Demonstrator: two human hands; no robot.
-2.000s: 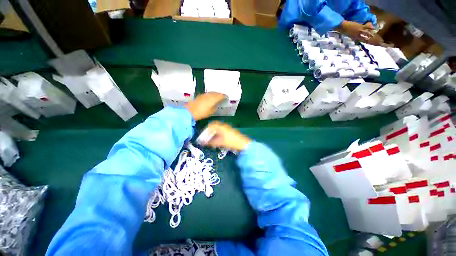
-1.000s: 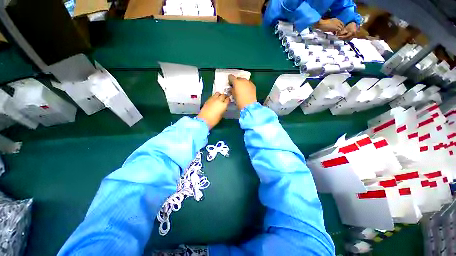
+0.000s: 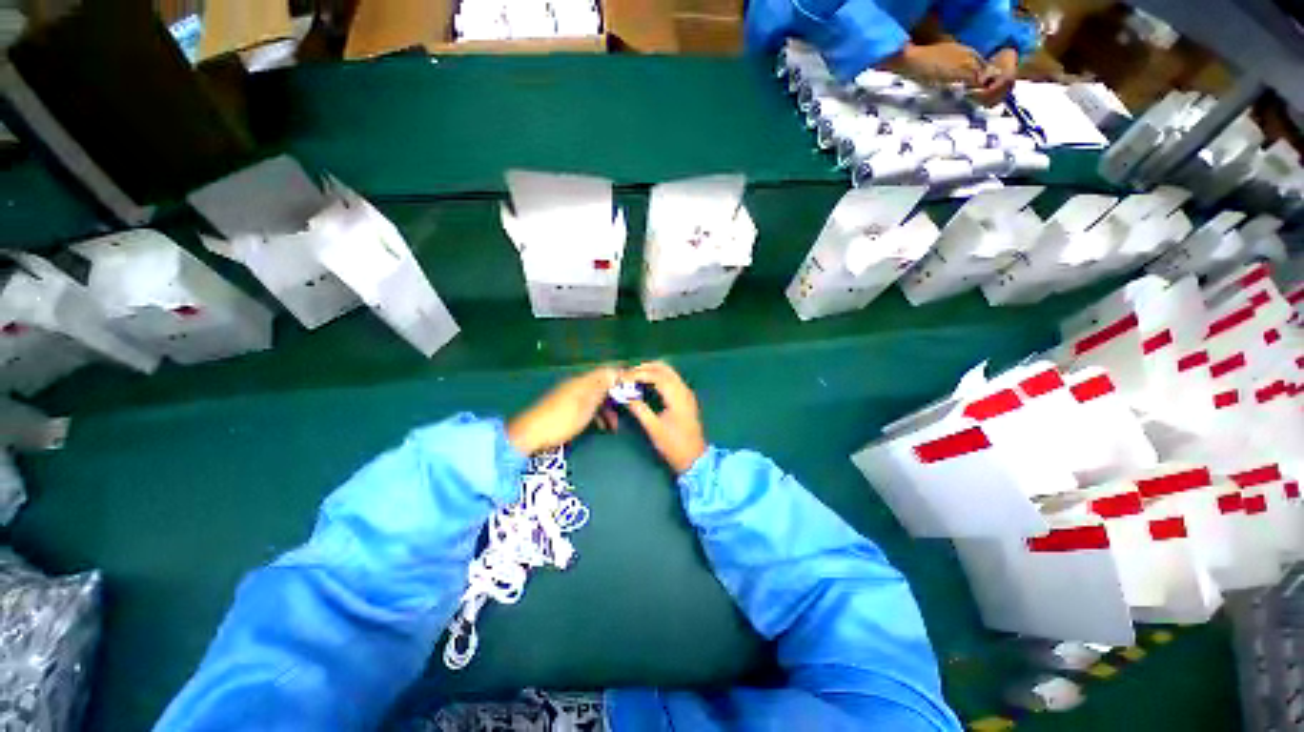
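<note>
My left hand [image 3: 566, 412] and my right hand [image 3: 669, 416] meet over the green bench. Both hold a small white coiled cable [image 3: 625, 391] between their fingertips; most of it is hidden by the fingers. A loose heap of white coiled cables [image 3: 526, 532] lies on the bench just below my left hand, partly behind my left sleeve. In front of my hands, two white retail boxes stand upright with top flaps up: one at the left [image 3: 566, 258] with a small red mark, one at the right [image 3: 695, 258].
More open white boxes [image 3: 858, 258] stand in the row both ways. Stacked cartons with red bands [image 3: 1073, 472] fill the right. A plastic bag [image 3: 50, 644] lies at lower left. Opposite, a person in blue [image 3: 858, 32] works beside white cylindrical units [image 3: 930, 143].
My hands have drawn back from the box in front to the bench and now hold a coiled cable. The separate cable near the heap no longer lies there. The boxes appear shifted slightly right.
</note>
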